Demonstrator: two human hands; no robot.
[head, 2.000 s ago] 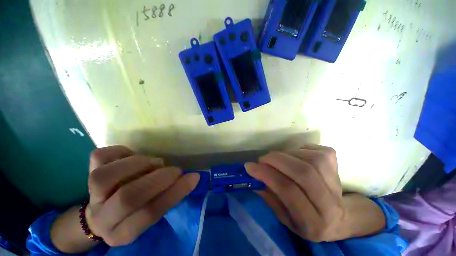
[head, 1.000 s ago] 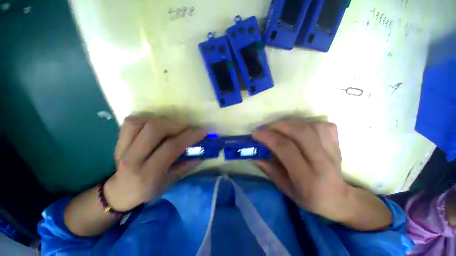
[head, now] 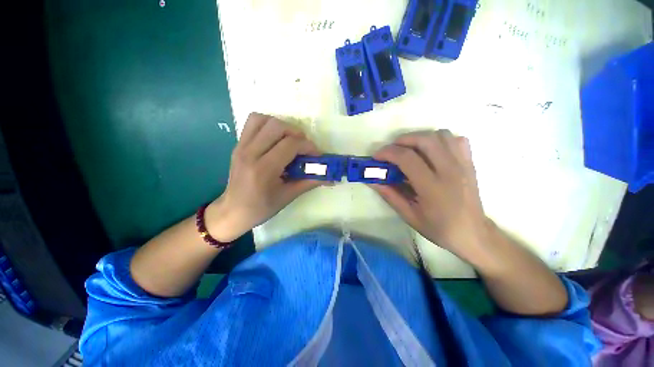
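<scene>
My left hand (head: 269, 168) holds one blue unit (head: 331, 166) and my right hand (head: 434, 183) holds another blue unit (head: 355, 172). The two units lie in line, end to end, above the board, and appear to touch or nearly touch. Each has a bright white lit screen. My fingers cover their outer ends. Beyond them, two blue units with dark screens and small loops lie side by side on the white board (head: 287, 93): the left one (head: 356, 80) and the right one (head: 384, 66).
Two more blue units, one (head: 419, 27) beside the other (head: 453, 29), lie at the top edge. A blue bin (head: 620, 122) stands at right. Green bench surface (head: 143, 129) is at left. A pink sleeve (head: 624, 322) shows at lower right. A wire-like loop (head: 543, 106) lies on the board.
Both hands and their units have moved up the view, away from my body. The held units' screens, unlit or not visible at first, now show solid white. The camera view has shifted, showing more bench and bin.
</scene>
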